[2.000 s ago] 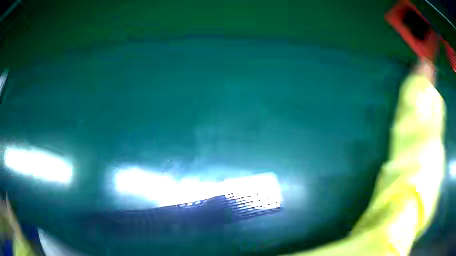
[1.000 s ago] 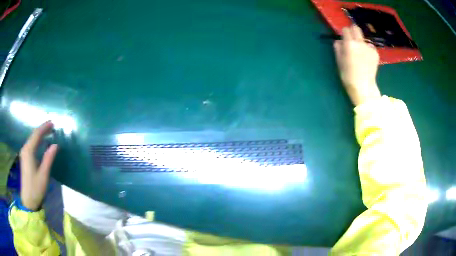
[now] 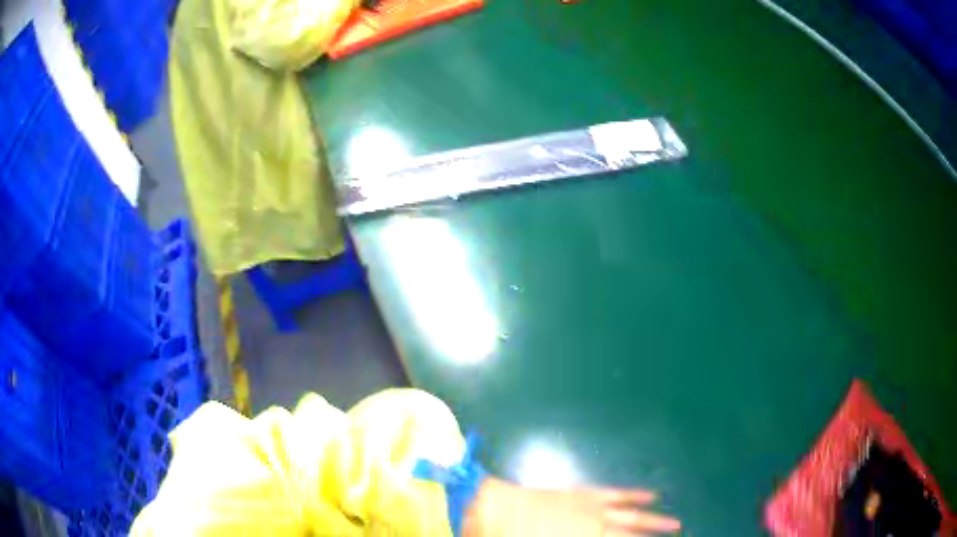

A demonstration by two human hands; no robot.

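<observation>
A dark circuit board (image 3: 890, 493) lies on a red bubble sheet (image 3: 803, 495) at the lower right, cut off by the picture's edge. My left hand (image 3: 572, 511) is at the bottom centre, over the green table, fingers stretched toward the board but apart from it. It looks empty. A blue wrist strap (image 3: 459, 480) is on its wrist, below the yellow sleeve. My right hand is out of the picture.
A long clear bag (image 3: 514, 163) with a white label lies across the green tabletop (image 3: 672, 315). Another person in a yellow smock (image 3: 257, 168) is at the table's far left, near an orange-red sheet (image 3: 404, 23). Blue crates (image 3: 73, 241) and a blue stool (image 3: 304, 292) stand left.
The view has swung to the left. The board now shows at the lower right, my left hand has moved toward it, and my right hand and the dark strip have left the picture.
</observation>
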